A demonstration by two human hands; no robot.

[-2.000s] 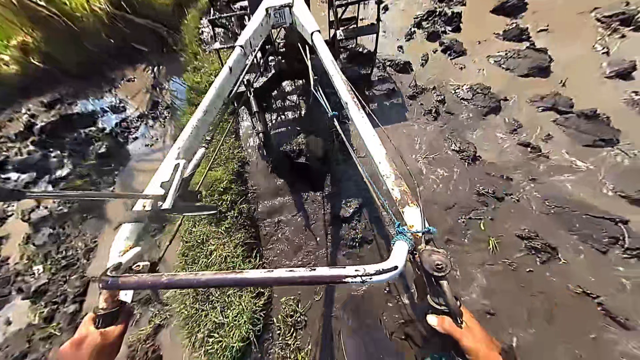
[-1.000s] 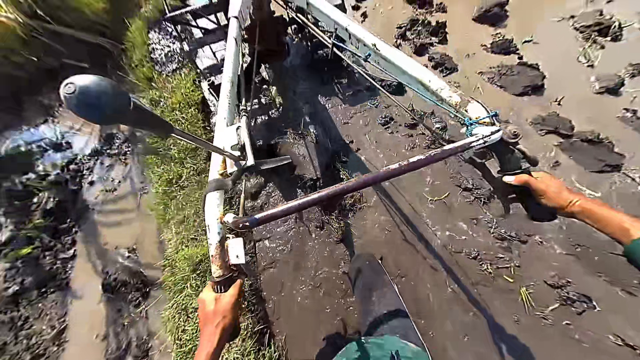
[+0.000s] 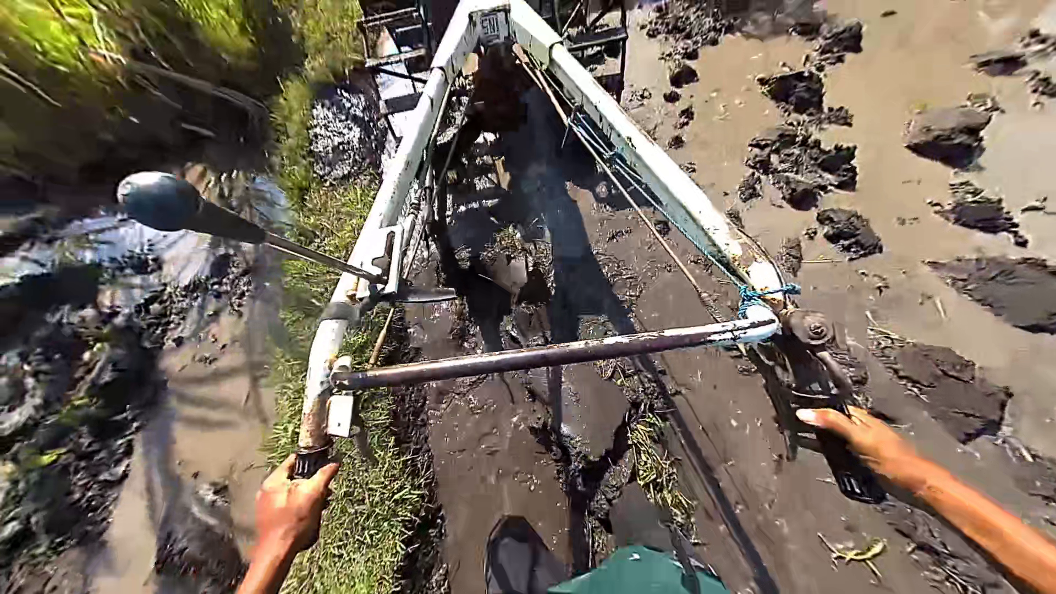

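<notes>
The white metal handlebar frame [image 3: 615, 120] of a walking tractor spreads toward me in a V, with a rusty crossbar [image 3: 553, 355] between its arms. My left hand [image 3: 290, 505] is closed around the black left grip [image 3: 310, 462]. On the right, my right hand [image 3: 862, 441] holds the black right grip [image 3: 850, 474] beside a lever bracket [image 3: 813, 330]. A lever with a dark knob [image 3: 161, 200] sticks out to the left of the frame. Blue cord [image 3: 763, 294] is tied around the right arm near the crossbar's end.
Muddy metal cage wheels [image 3: 396, 49] show at the top. A grass strip [image 3: 371, 511] runs along the left, with puddled mud beyond it. Clods [image 3: 949, 132] lie in the muddy water at right. A dark boot [image 3: 516, 553] and green cloth [image 3: 639, 573] are at the bottom.
The view has swung between frames, and the frame's slant with it. Both hands stay on the grips. A dark leg seen stretched forward one second ago now shows only a boot at the bottom.
</notes>
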